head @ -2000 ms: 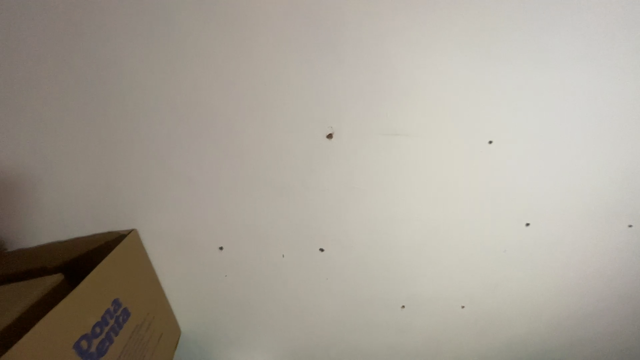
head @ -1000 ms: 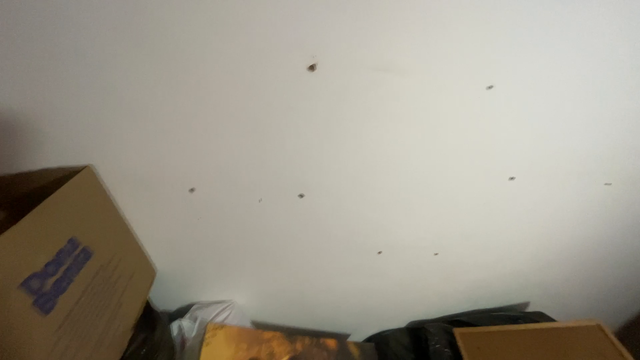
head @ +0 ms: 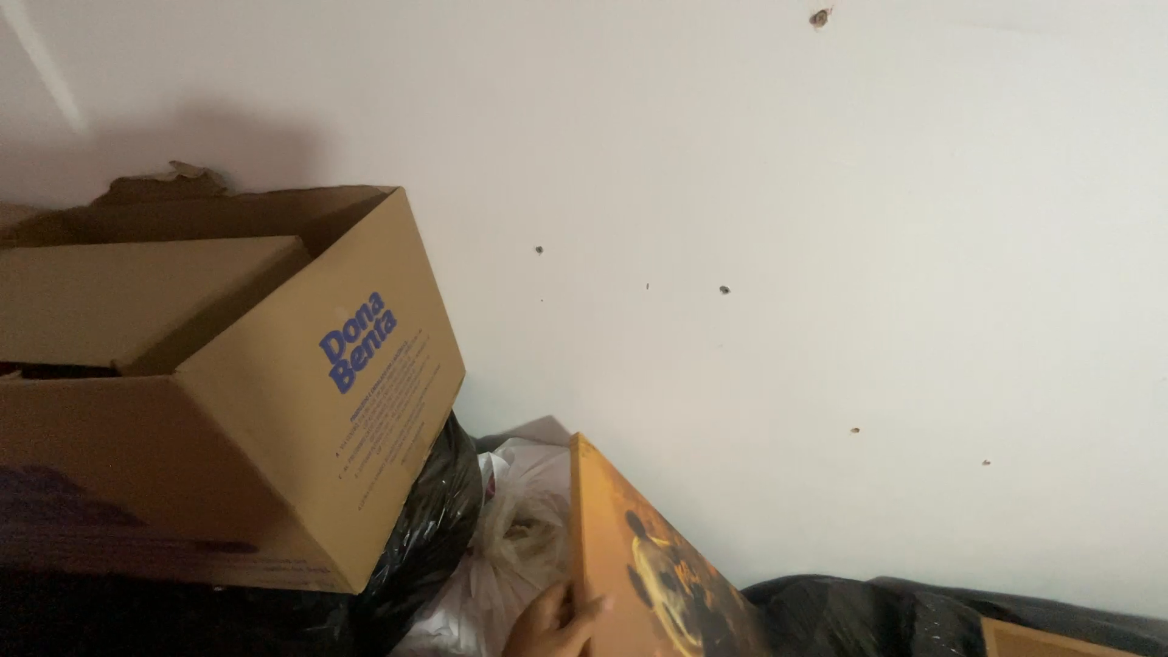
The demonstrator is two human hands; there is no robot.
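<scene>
At the bottom middle of the head view, my left hand [head: 552,625] grips the left edge of an orange picture panel [head: 611,538] with dark painted figures. The panel stands tilted against the white wall, its upper corner raised. Just behind the fingers lies a white plastic bag [head: 520,520]. The lower part of the panel is cut off by the frame's edge. My right hand is out of view.
A cardboard box [head: 401,365] with printing, open at the top, holds a smaller carton [head: 137,283] at left. Black plastic bags [head: 438,511] lie under it and at lower right, beside a wooden-edged board [head: 1040,639]. The wall [head: 730,182] has several holes.
A hand has come into view at the panel's left edge. The panel, lying low a second ago, now stands more tilted upward. The view has shifted down and left.
</scene>
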